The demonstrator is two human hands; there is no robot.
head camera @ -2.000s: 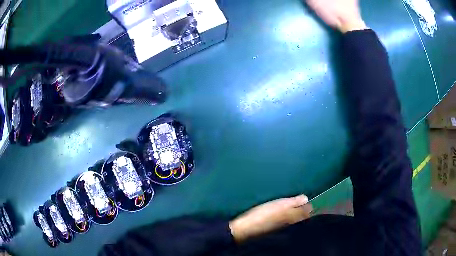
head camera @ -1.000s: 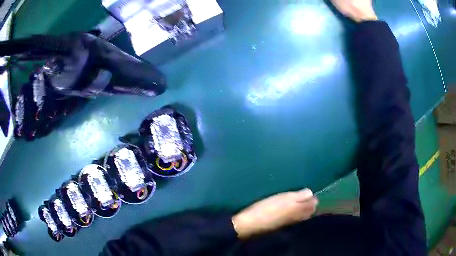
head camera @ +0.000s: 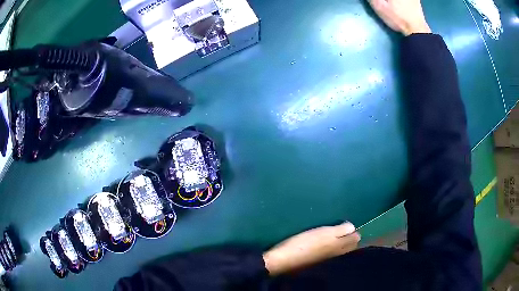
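Note:
Black round housings with pale circuit boards stand in a slanting row on the green mat. The nearest and largest housing (head camera: 191, 167) shows yellow and red wires at its lower end. My left hand (head camera: 313, 245) lies at the bench's near edge, right of the row, fingers together and curled. Its palm side is hidden and nothing shows in it. My right hand (head camera: 401, 14) is at the top edge, partly cut off, back up, with its fingertips out of view. Neither hand touches a housing.
A black electric screwdriver (head camera: 134, 85) hangs at the upper left on a thick black cord. A white screw feeder (head camera: 205, 35) stands behind it. More black housings (head camera: 42, 113) are at the far left. Clear plastic (head camera: 486, 17) lies upper right. Cartons (head camera: 506, 182) stand beyond the bench's edge.
My right hand has shifted slightly right since the first frame and a little lower since the second. The screwdriver sways slightly. My left hand and the housings have not visibly moved on the bench.

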